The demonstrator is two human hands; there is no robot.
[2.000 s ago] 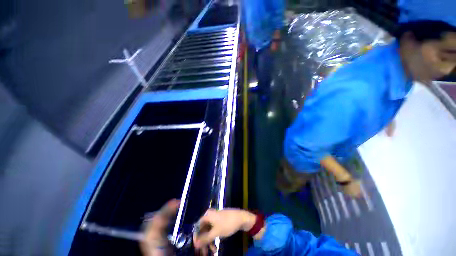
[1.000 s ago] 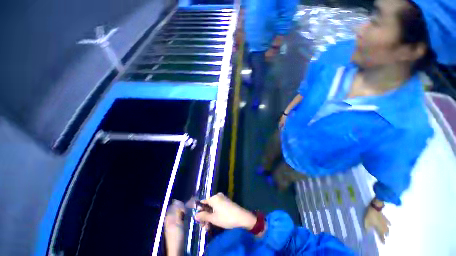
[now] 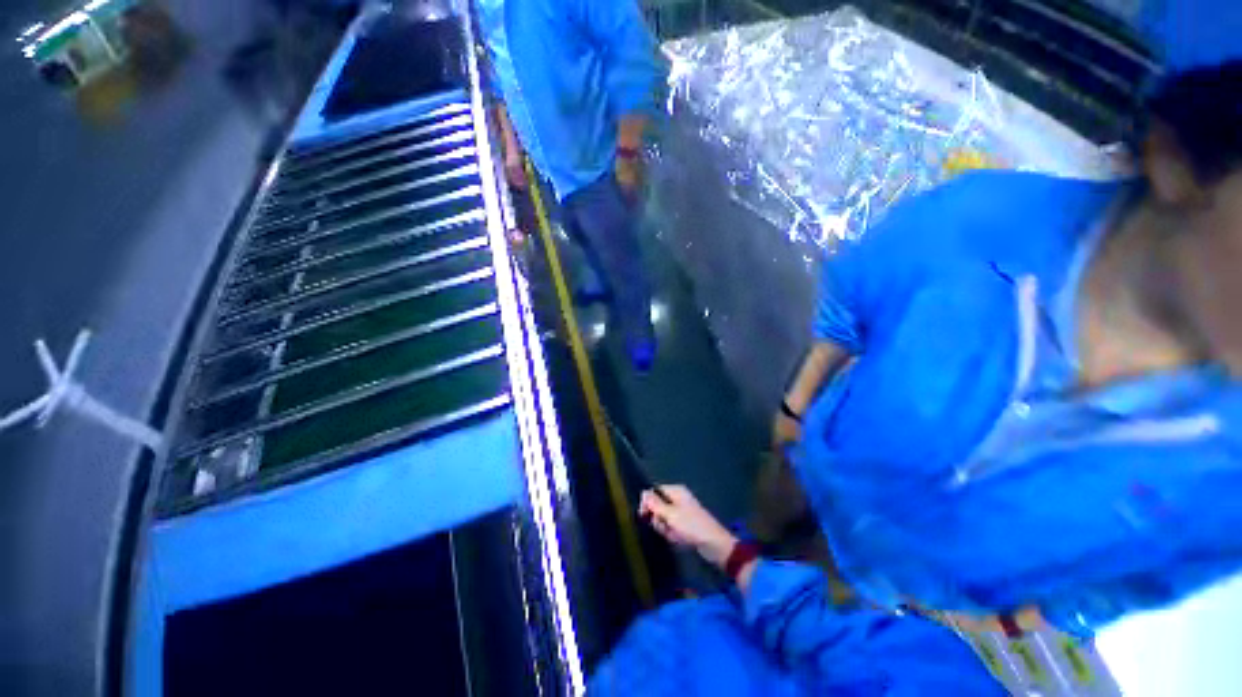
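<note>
My right hand [image 3: 688, 520], with a dark red band at the wrist, is over the aisle just right of the rail. It is closed on a thin dark stick-like tool [image 3: 635, 456] that points up and away. My left hand is out of the picture. A black glass panel [image 3: 320, 620] lies on a blue pallet [image 3: 327, 515] at the lower left, cut off by the bottom edge. The suction lifting frame does not show.
A long silver rail [image 3: 520, 327] runs beside conveyor rollers [image 3: 361, 293]. Another blue pallet with a dark panel [image 3: 399, 66] lies farther up. One person [image 3: 940, 354] stands close on the right, another [image 3: 579, 95] stands in the aisle. Crinkled clear film [image 3: 831, 116] lies behind them.
The view has swung up the line. My right hand has moved off the panel's edge to over the aisle. My left hand and the lifting frame have left the picture. The near person appears closer.
</note>
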